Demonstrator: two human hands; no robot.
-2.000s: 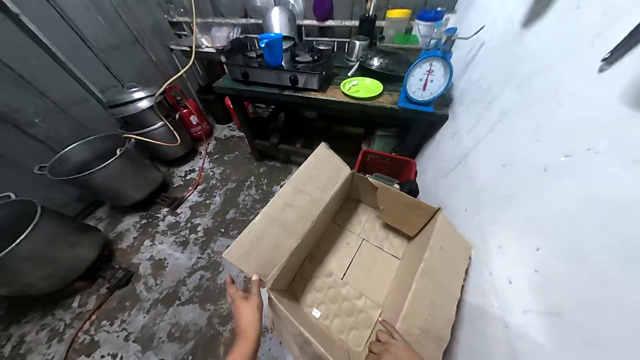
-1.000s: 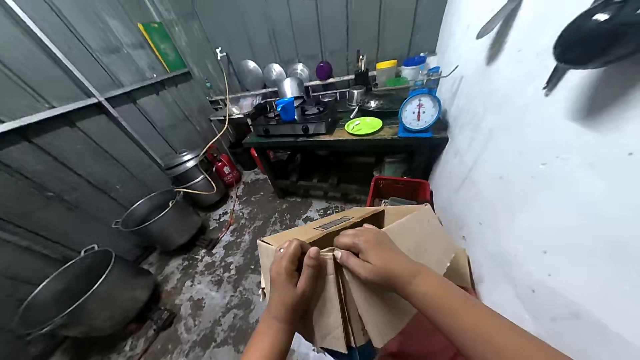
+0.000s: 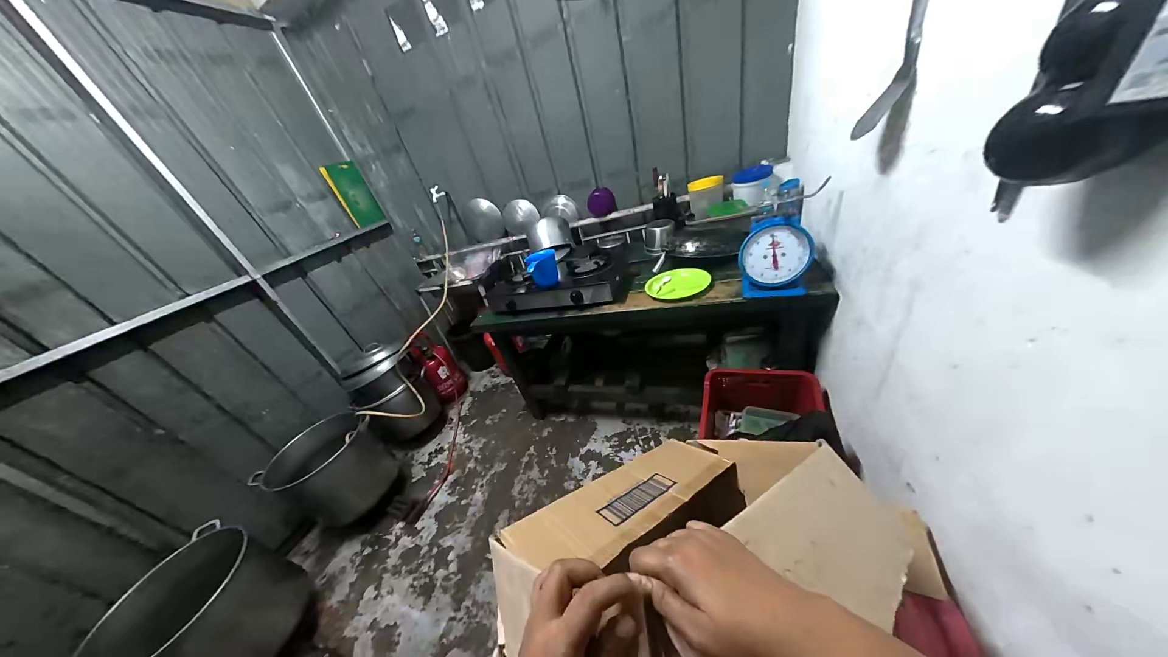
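A cardboard box (image 3: 584,511) with a printed barcode on one flap fills the lower middle of the head view, its other flaps standing loosely open. My left hand (image 3: 584,607) grips the near edge of the cardboard with curled fingers. Right beside it, my right hand (image 3: 693,579) pinches the same edge, and the two hands nearly touch. A wide flap (image 3: 826,534) leans out to the right behind my right wrist. The inside of the box is mostly dark and hidden by the flaps and hands.
Beyond the box are a red plastic crate (image 3: 762,391) and a table (image 3: 593,319) bearing a gas stove (image 3: 557,290), a green plate (image 3: 678,284) and a blue dial scale (image 3: 776,258). Large metal pots (image 3: 328,470) line the left wall. A white wall (image 3: 1004,383) is close on the right.
Two seconds ago the box lay open with its inside showing and my hands apart at its sides. My hands have since come together on its near edge. The view has tilted up.
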